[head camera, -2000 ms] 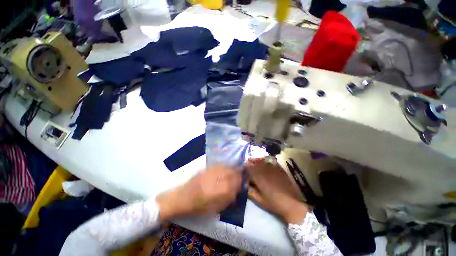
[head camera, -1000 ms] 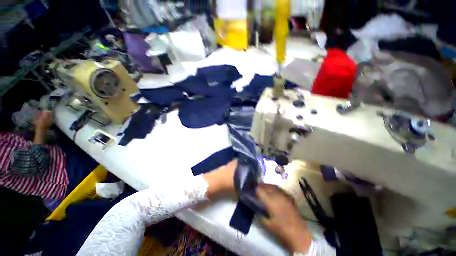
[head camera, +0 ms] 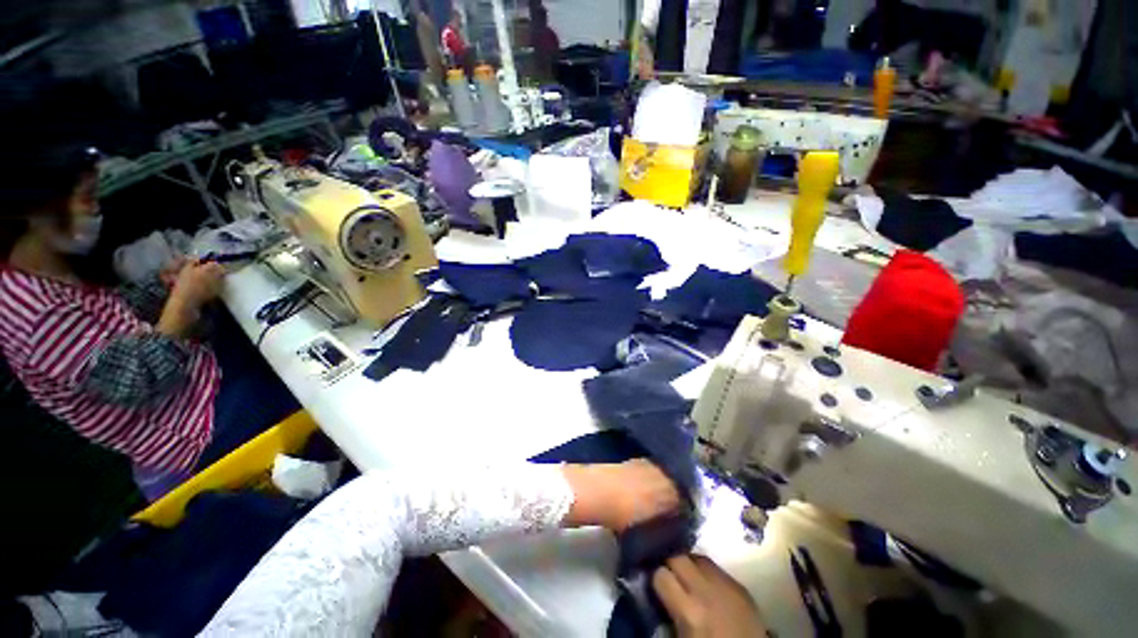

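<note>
My left hand (head camera: 634, 496) lies on a navy fabric piece (head camera: 651, 411) in front of the cream sewing machine head (head camera: 874, 436), its fingers bent over the cloth. My right hand (head camera: 705, 596), cut off by the bottom edge, holds the near end of the dark cloth just below my left hand. The cloth runs from the far pile to beside the lit needle area. The needle itself cannot be made out. Another flat navy piece (head camera: 587, 447) lies partly behind my left hand.
Navy cut panels (head camera: 577, 332) are piled on the white table (head camera: 437, 424). Dark scissors (head camera: 816, 593) lie right of my right hand. A red cloth (head camera: 907, 309) and yellow thread cone (head camera: 811, 209) stand behind the machine. A person in stripes sits left beside a second machine (head camera: 356, 237).
The view has tilted up, showing more of the room and the seated person. Both hands stay at the cloth, and its far part now lies bent beside the machine head.
</note>
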